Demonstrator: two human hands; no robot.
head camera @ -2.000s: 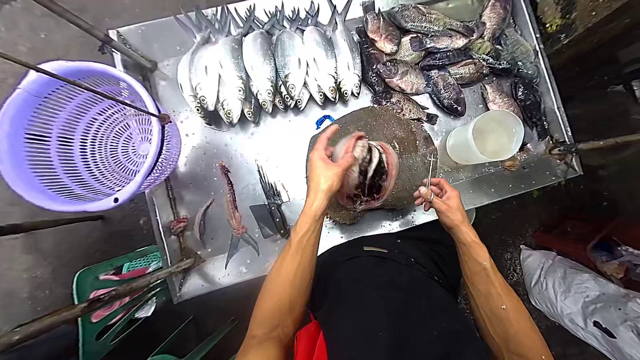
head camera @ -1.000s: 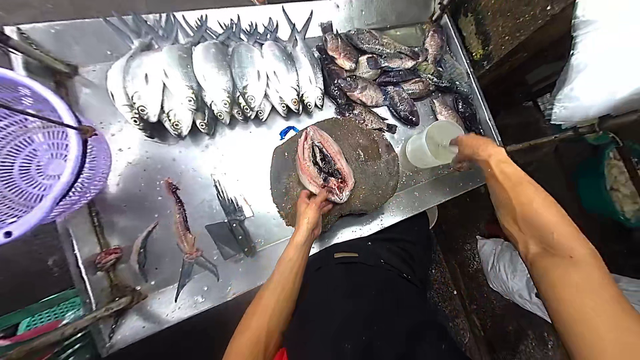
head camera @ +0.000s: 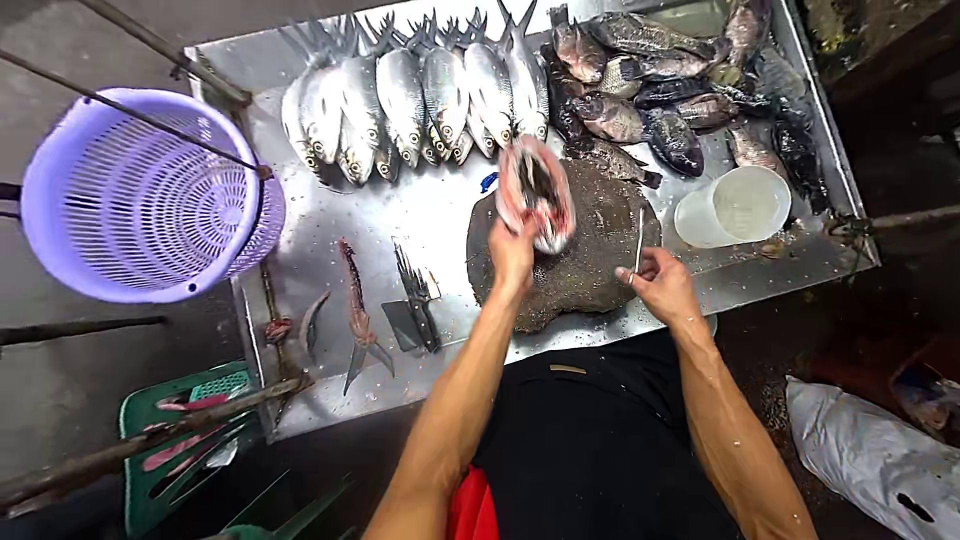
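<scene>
My left hand (head camera: pixel 515 251) grips the lower end of a split-open fish (head camera: pixel 536 187), its cavity facing up, over the upper left of a round wooden chopping block (head camera: pixel 581 274). Over the block's right side, my right hand (head camera: pixel 660 281) holds a thin metal tool (head camera: pixel 640 240), tip up; its exact kind is not clear. A fish backbone with its tail (head camera: pixel 360 322) lies left of the block. Between them rest a cleaver (head camera: pixel 405 326) and other knives. A white plastic container (head camera: pixel 731 206) of cloudy liquid sits right of the block.
Silvery whole fish (head camera: pixel 446 90) line the back of the metal table (head camera: pixel 330 405); darker fish (head camera: pixel 611 116) are piled at the back right. A purple plastic basket (head camera: pixel 142 195) is at the left, near wooden poles. A green tray (head camera: pixel 135 450) stands below, and a pale sack (head camera: pixel 870 442) lies lower right.
My right hand has moved from the white container back over the block and now holds the thin tool. My left hand has raised the split fish towards the back of the block.
</scene>
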